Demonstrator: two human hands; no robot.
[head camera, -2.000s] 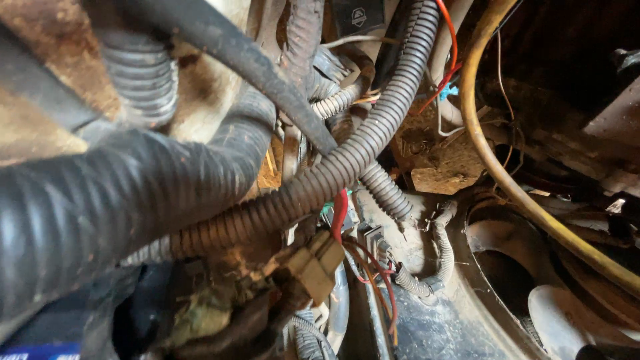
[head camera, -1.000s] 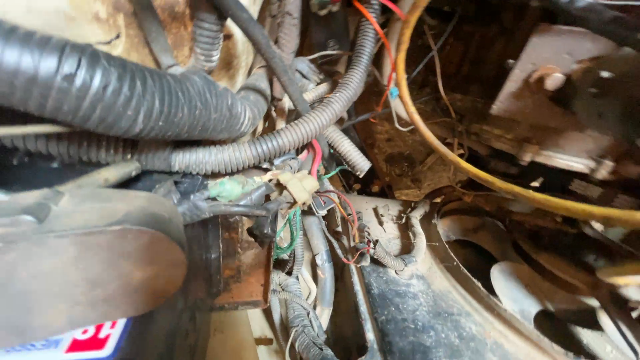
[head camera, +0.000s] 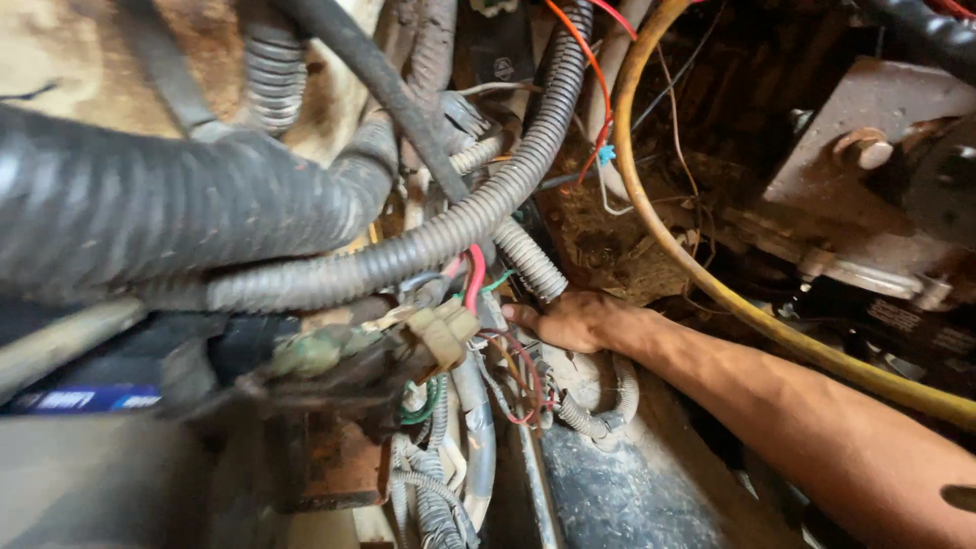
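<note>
My right hand (head camera: 560, 319) reaches in from the right edge to the middle of the view, at the open end of a short corrugated conduit (head camera: 531, 259). Its thumb points left beside the pink-red wire (head camera: 474, 280); the other fingers are hidden, so its grip cannot be told. Left of it sits a dusty multi-pin connector (head camera: 442, 332). Just below hang thin red and brown wires (head camera: 526, 374) and a bent corrugated sleeve (head camera: 610, 415). A long corrugated conduit (head camera: 457, 221) curves above the hand. My left hand is not in view.
A thick black corrugated hose (head camera: 175, 206) crosses the left. A yellow hose (head camera: 671, 259) arcs above my forearm. At the right is a metal bracket with a bolt (head camera: 869, 149). A battery with a blue label (head camera: 91, 398) lies at the lower left, near a rusty metal plate (head camera: 343, 457).
My right hand and forearm have come into view from the right and are now among the wires. The large blurred grey shape at the lower left one second ago is no longer there in that form.
</note>
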